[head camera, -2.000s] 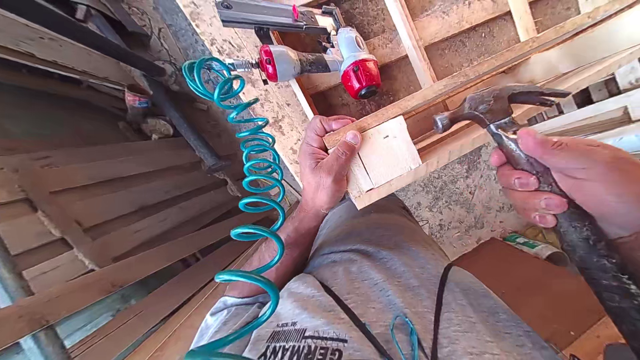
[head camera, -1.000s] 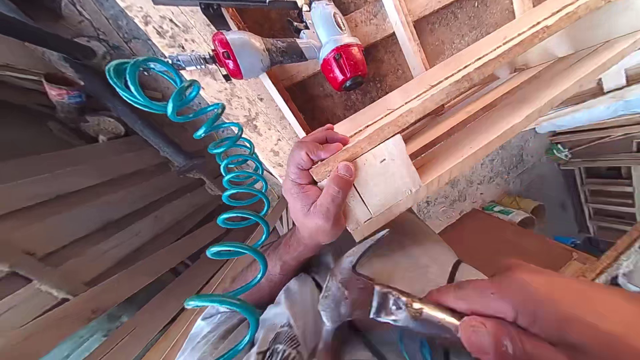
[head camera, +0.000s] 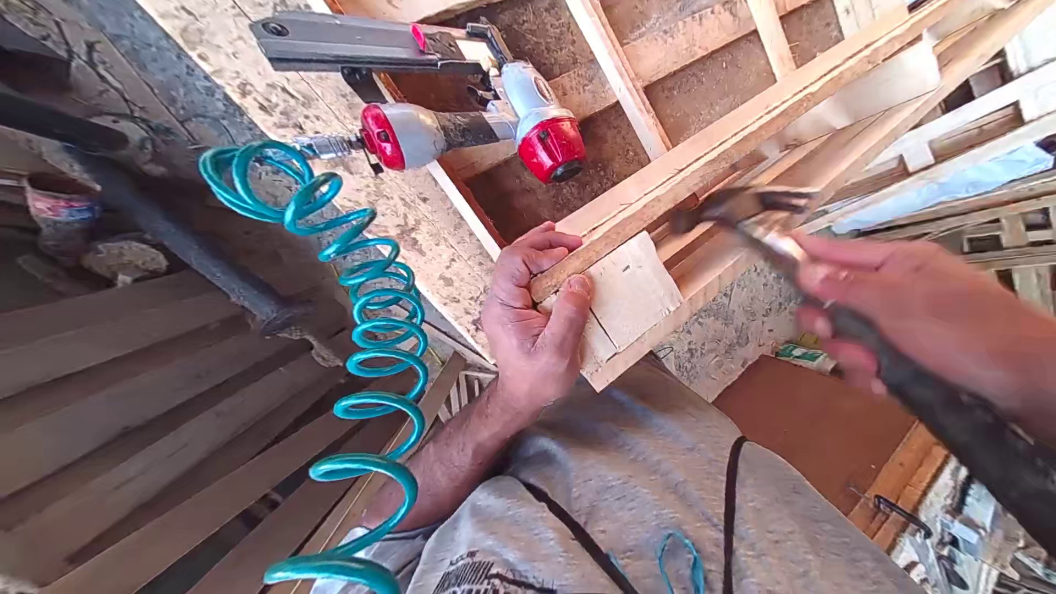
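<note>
My left hand (head camera: 536, 318) grips the end of a long wooden strip (head camera: 709, 148), its thumb beside a small pale wood block (head camera: 634, 293) that bridges to a second board. In my right hand (head camera: 907, 305) is a claw hammer (head camera: 763, 219), blurred, its head over the boards to the right of the block. A red and grey pneumatic nail gun (head camera: 487, 124) lies on the wooden frame above my left hand. A teal coiled air hose (head camera: 384, 330) runs from it down past my left forearm.
A slatted wooden frame (head camera: 615, 74) lies under the nail gun. Long planks (head camera: 148, 412) fill the lower left, below a dark metal bar (head camera: 181, 223). More slatted wood pieces (head camera: 973, 124) stand at the right, and a brown panel (head camera: 813, 429) lies at lower right.
The hammer was low in front of my shirt one second ago; my right hand has raised it to the boards, its head now farther up. My left hand keeps its grip on the strip.
</note>
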